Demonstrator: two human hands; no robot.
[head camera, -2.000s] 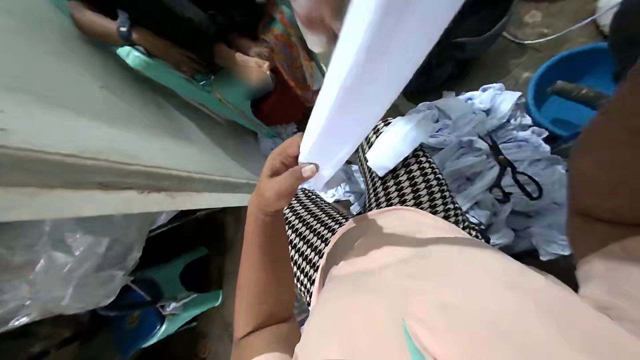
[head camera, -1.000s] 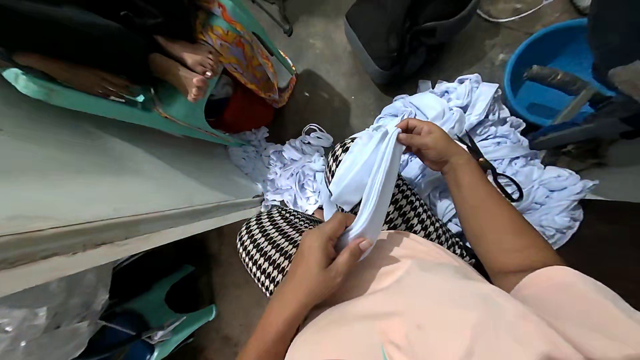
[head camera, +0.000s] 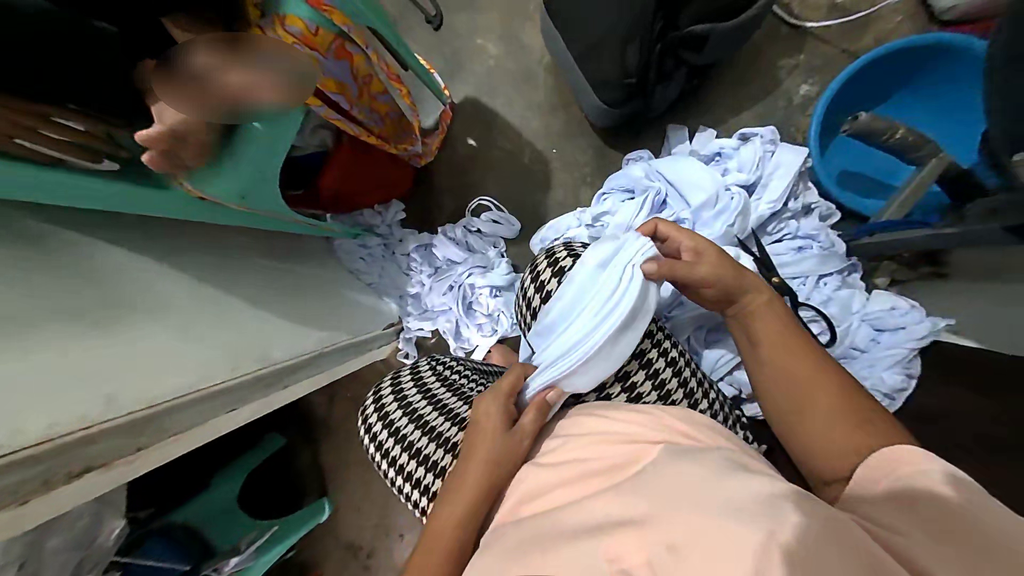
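A folded strip of pale white-blue fabric (head camera: 596, 316) lies across my lap, over black-and-white houndstooth trousers. Its near end is pinched between the thumb and fingers of my left hand (head camera: 512, 412). My right hand (head camera: 696, 264) grips the far end by its edge, so the cloth spans between both hands in loose lengthwise folds. Beyond my right forearm, a large heap of the same pale fabric (head camera: 712, 192) is piled up. Black-handled scissors (head camera: 780, 284) rest on it with their blades apart, partly hidden by my forearm.
A smaller pile of thin fabric strips (head camera: 460, 280) lies on the floor at a pale panel (head camera: 176, 320). At upper left another person's hand (head camera: 56, 136) and foot show by a green plastic chair (head camera: 248, 168). A black backpack (head camera: 640, 56) and blue basin (head camera: 888, 88) stand farther off.
The fabric, held up in a long raised length two seconds ago, is now low over my lap. My right hand has moved slightly away from my left since one second ago, and the cloth is spread wider.
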